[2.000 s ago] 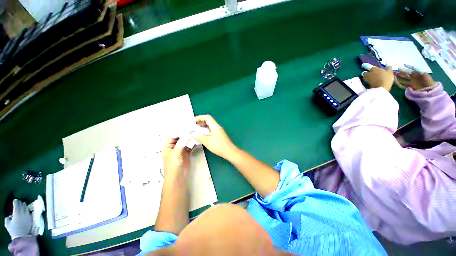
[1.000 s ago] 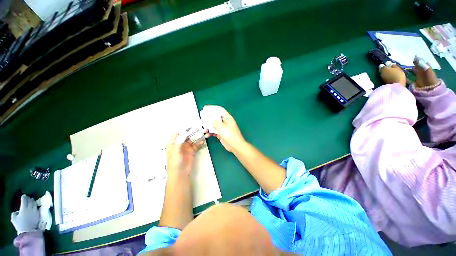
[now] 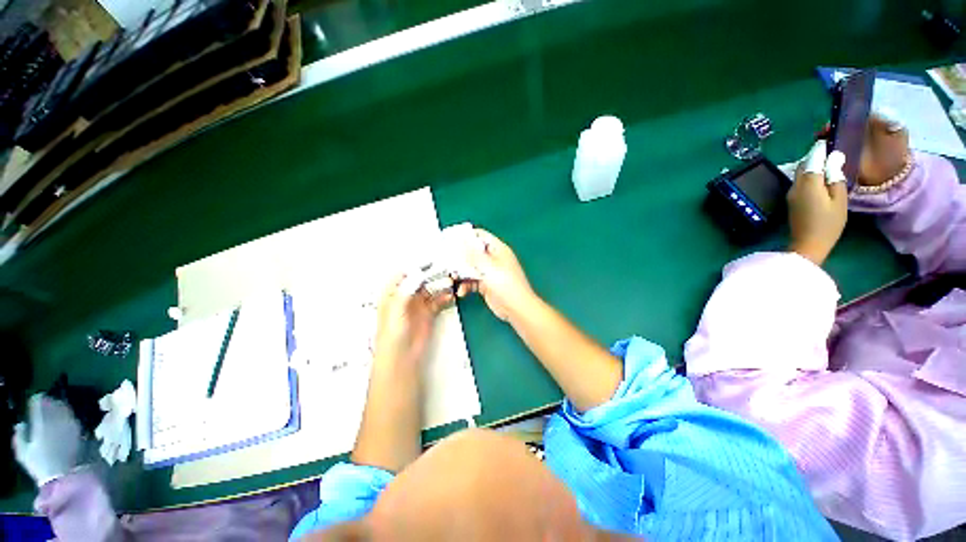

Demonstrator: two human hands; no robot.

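Note:
My left hand and my right hand meet over the right edge of the beige board. A white crumpled cloth is between the fingers of my right hand. My left hand holds a small pale, shiny item against the cloth; its exact kind is too blurred to tell. White covers show on some of my fingertips. The inner fingers are partly hidden.
A clipboard with sheet and a pen lie left. A white bottle stands ahead. A black screen device sits right, near a neighbour in pink holding a dark flat item. A gloved hand is far left. Trays are stacked upper left.
The neighbour on the right has lifted the dark flat item off the bench. The gloved hand at left has moved away from the white cloth. My hands have come closer together around the cloth.

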